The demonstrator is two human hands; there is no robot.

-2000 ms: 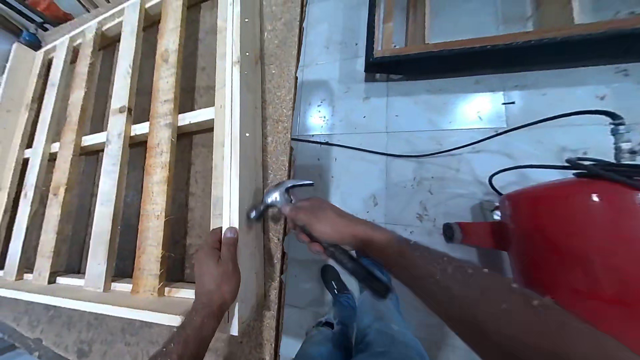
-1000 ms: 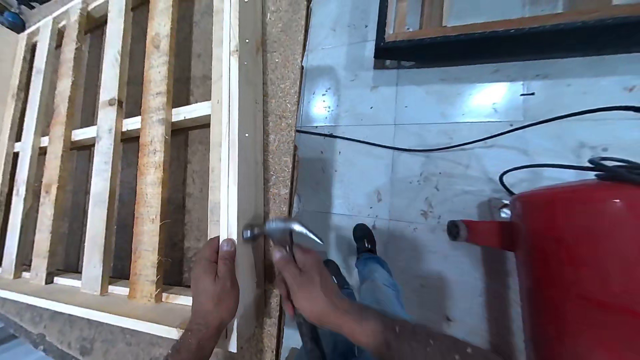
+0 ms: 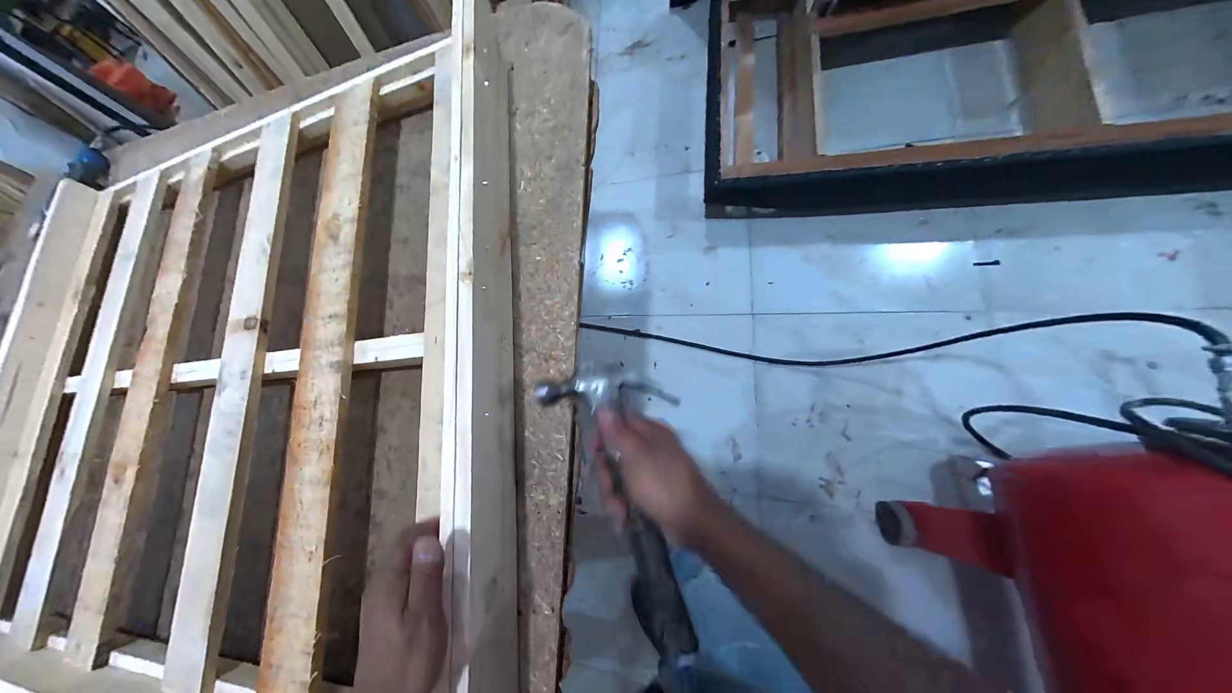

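My right hand (image 3: 654, 472) grips a claw hammer (image 3: 599, 388) by its dark handle, with the head over the edge of a particle board (image 3: 544, 289), right of a slatted wooden frame (image 3: 327, 356). My left hand (image 3: 409, 611) rests on the inner side of the frame's long side rail (image 3: 491, 337), its thumb against the wood. Several small nail or staple heads show along that rail. Whether my left fingers curl under the rail is hidden. The frame lies on the particle board.
A red tank (image 3: 1116, 568) stands at the lower right, with a black hose (image 3: 828, 363) running across the tiled floor. A black-edged wooden frame (image 3: 924, 178) is at the upper right. Loose wood strips (image 3: 231, 48) and an orange item (image 3: 135, 85) are at the upper left.
The hammer head, close to the side rail one second ago, is now farther right of it. My left hand still touches the rail. The view has shifted.
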